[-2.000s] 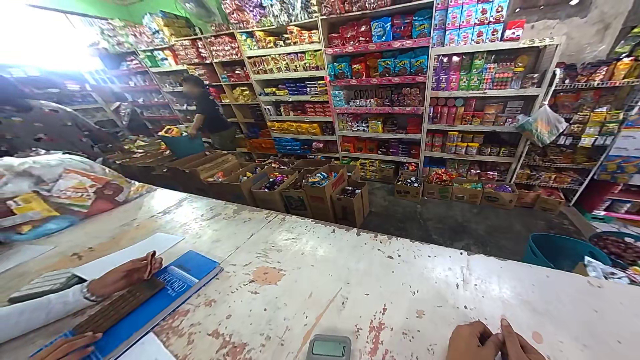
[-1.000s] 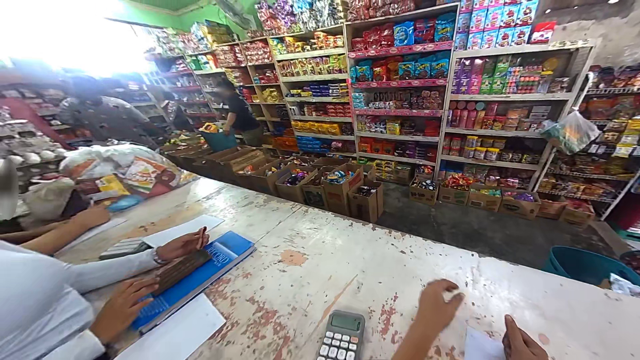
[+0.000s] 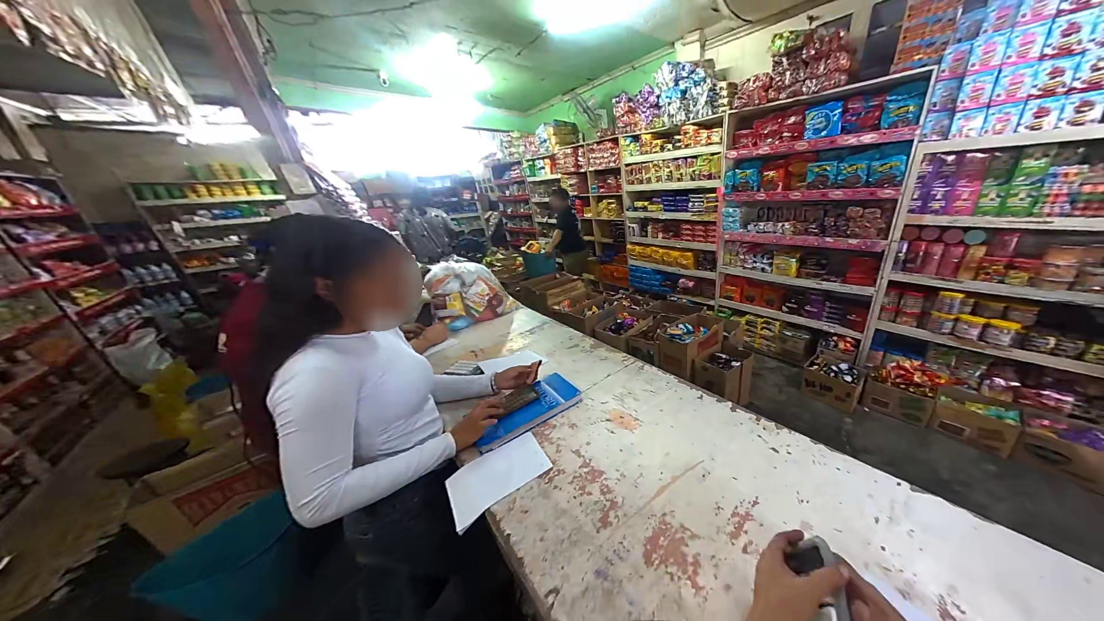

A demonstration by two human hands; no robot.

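Note:
At the bottom right, my left hand (image 3: 789,580) grips a grey calculator (image 3: 812,556) above the worn white counter (image 3: 638,466). My right hand (image 3: 867,595) is against the calculator's far side, mostly hidden behind it and cut off by the frame edge; whether its fingers hold it does not show. Part of a white paper (image 3: 897,595) lies beside that hand. Farther left on the counter, a blue record book (image 3: 539,412) lies under a co-worker's hands, with a loose white sheet (image 3: 498,476) next to it.
A co-worker in a white top (image 3: 362,414) sits at the counter's left side. A teal tub (image 3: 224,561) stands behind. Beyond the counter are open cardboard boxes (image 3: 690,345) of packets and stocked shelves (image 3: 802,194). A filled plastic bag (image 3: 470,293) rests at the counter's far end.
The calculator, lying on the counter a second ago, is now in my left hand, and my right hand has come up against it. The view has swung left.

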